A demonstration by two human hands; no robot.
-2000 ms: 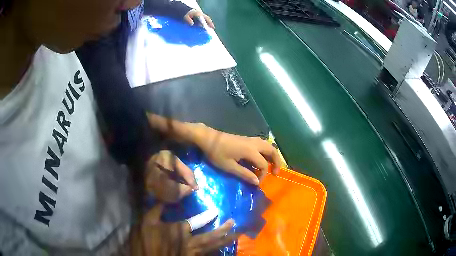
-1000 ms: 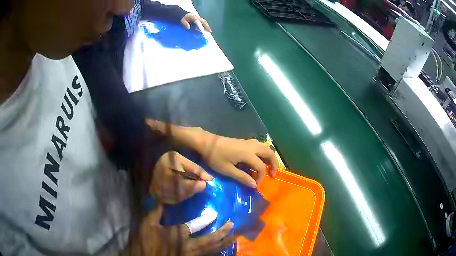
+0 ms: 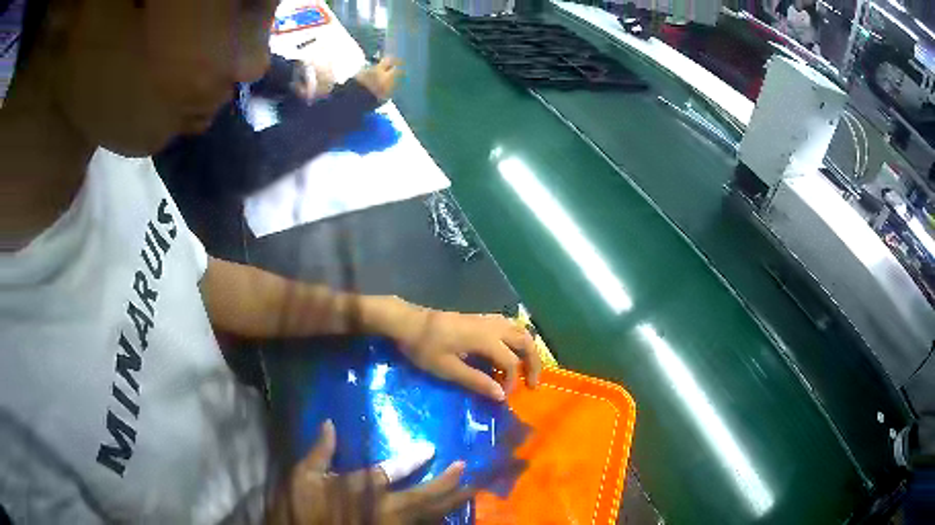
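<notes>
Neither my left hand nor my right hand is in view. A heap of shiny blue film [image 3: 379, 395] lies on the dark bench mat, its corner over an orange tray [image 3: 574, 436]. The hands near it appear to be those of the neighbouring worker in a white shirt. One hand rests over the film's far edge and the tray rim. The other, blurred and with a white cover on one finger, lies on the near side of the film, fingers spread.
Beyond, a dark-sleeved person reaches over a white sheet [image 3: 349, 195] with blue film [image 3: 374, 135] on it. Crinkled clear film [image 3: 451, 226] lies on the mat's edge. A shiny green line surface [image 3: 574, 205] runs alongside, with a black slotted tray [image 3: 543, 56] and a white box [image 3: 789, 118].
The dark-sleeved person's hand with a thin stick has left the blue film and drawn back toward the white sheet. The view has shifted slightly. The neighbour's two hands stay at the film.
</notes>
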